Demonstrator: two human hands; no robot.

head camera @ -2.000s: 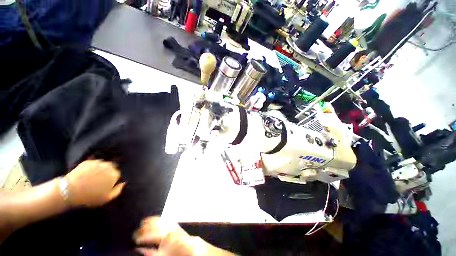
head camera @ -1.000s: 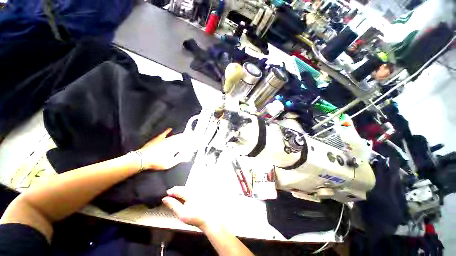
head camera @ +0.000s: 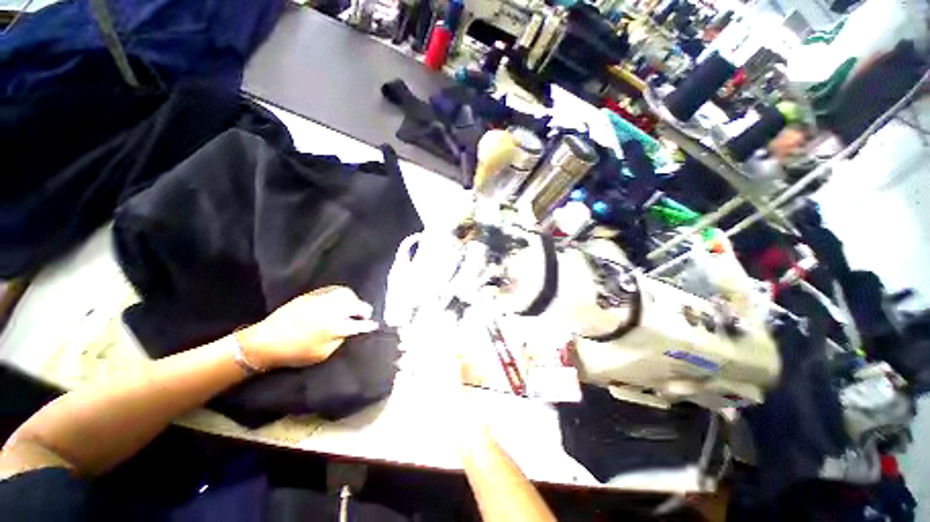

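A black garment point(head camera: 235, 224) lies in a large soft heap on the white machine table, left of the cream-white sewing machine point(head camera: 673, 347). My left hand point(head camera: 311, 326) rests on the garment beside the machine head, with its fingers closed and pinching the cloth near its edge. The needle and presser foot are lost in glare. My right hand point(head camera: 449, 408) is washed out by glare on the bed in front of the machine; only the wrist and forearm show clearly. I cannot make out its fingers or anything in them.
Red snips point(head camera: 507, 359) and a small white and red packet point(head camera: 556, 379) lie by the machine arm. Dark cloth point(head camera: 637, 433) lies under the arm. Steel tumblers point(head camera: 558, 175) stand behind the head. Dark blue cloth point(head camera: 194, 41) is piled at upper left. The table's front edge point(head camera: 337, 444) runs below my hands.
My left hand has gone from spread flat on the cloth to closed fingers. My right hand has faded into the glare. The whole view has shifted slightly, moving the machine rightward in the picture.
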